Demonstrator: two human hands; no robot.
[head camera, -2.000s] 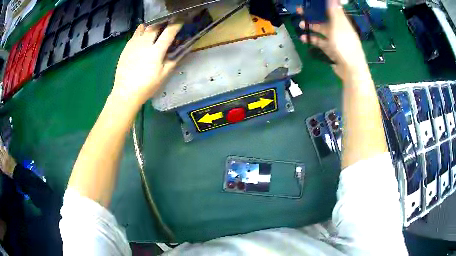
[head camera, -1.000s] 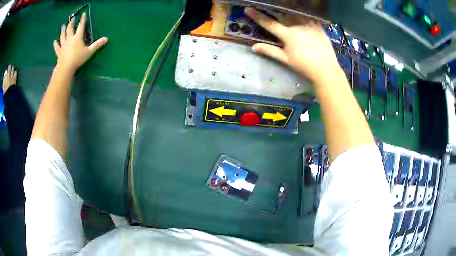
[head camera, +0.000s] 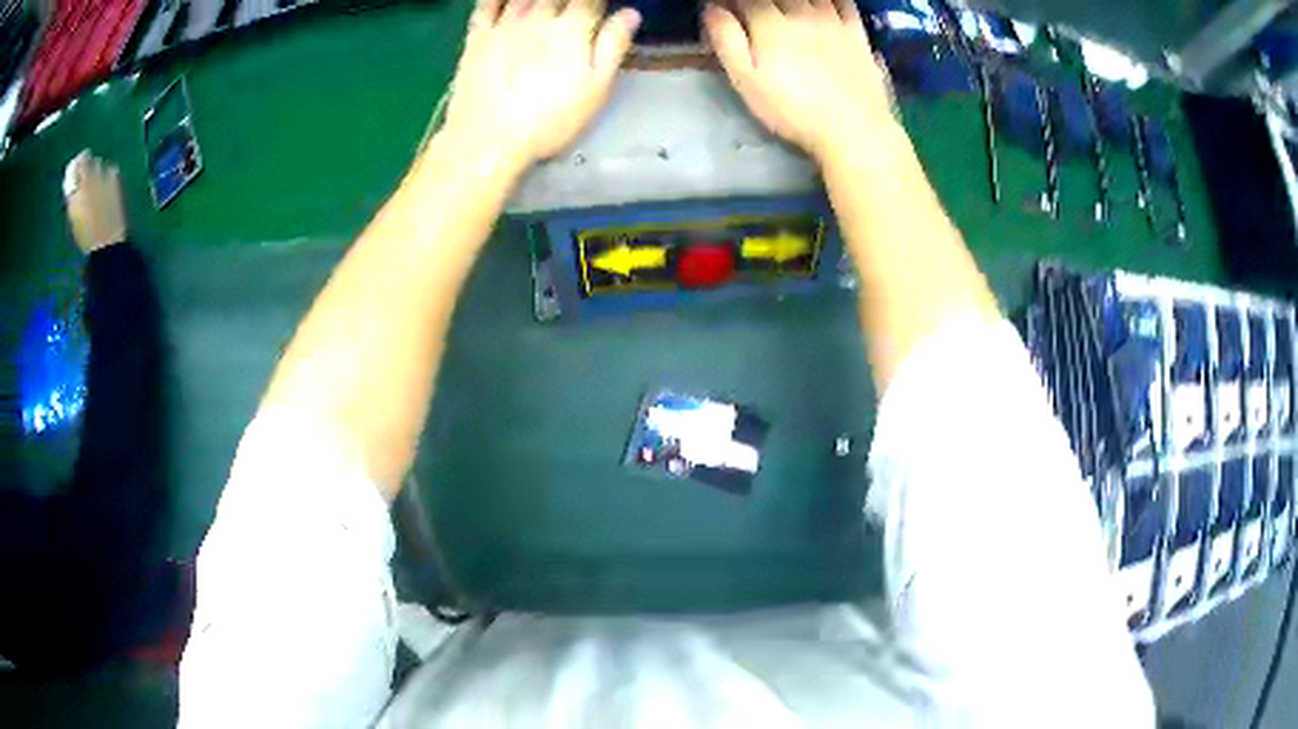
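My left hand (head camera: 548, 71) and my right hand (head camera: 797, 64) are side by side at the top edge, over the back of the silver base plate (head camera: 648, 157). Their thumbs point towards each other, and the fingertips are cut off or hidden. A dark object (head camera: 666, 17) shows between them; what they hold or press is unclear. A lone phone frame (head camera: 698, 434) lies tilted on the mat below the press, its outline blurred. The red button (head camera: 705, 265) sits between two yellow arrows on the blue press front.
Another phone frame (head camera: 174, 143) lies at upper left, near another person's hand (head camera: 97, 207) and dark sleeve (head camera: 121, 370). Several phone frames (head camera: 1046, 135) lie at upper right. The blister tray (head camera: 1139, 470) stands at right. A red tray (head camera: 86, 50) is at far upper left.
My left hand has left the upper-left phone frame and moved right to the press. My right hand is still at the press, closer to the top edge. Another person's hand has reached further in.
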